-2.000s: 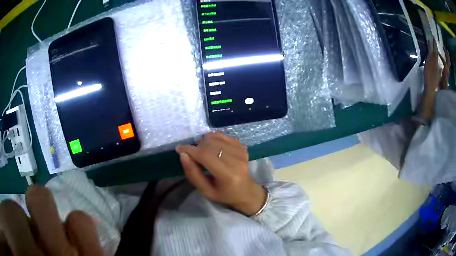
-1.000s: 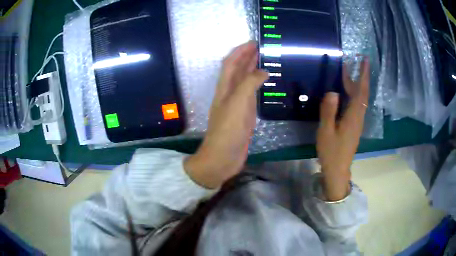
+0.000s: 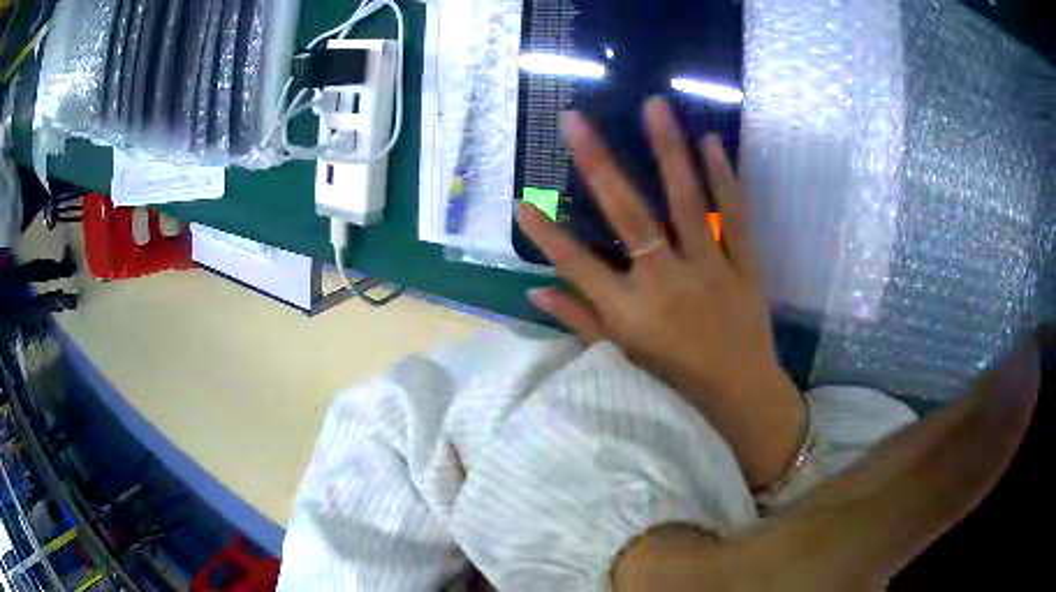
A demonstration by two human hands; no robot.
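Note:
A black tablet (image 3: 556,139) lies on bubble wrap at the top middle, with a green square at lower left and an orange one at lower right. My right hand (image 3: 672,254), with ring and bracelet, is spread palm down over its lower part, fingers apart; contact is unclear. My left arm crosses in front at lower right. My left hand (image 3: 955,468) is very close to the camera, its fingers mostly hidden or cut off. It borders a large black slab (image 3: 990,538), seemingly a tablet it holds, cut off by the corner.
Bubble wrap (image 3: 973,208) lies at the right. A white power strip (image 3: 353,145) with a black adapter (image 3: 330,67) and cords is left of the tablet. Bagged slabs (image 3: 191,75) stand at upper left. Below the green bench edge are a red object (image 3: 127,241) and a white box (image 3: 255,264).
The view has swung left. The second tablet is no longer on the right-hand bubble wrap. My right hand has moved over the left tablet; my left arm has crossed to the right.

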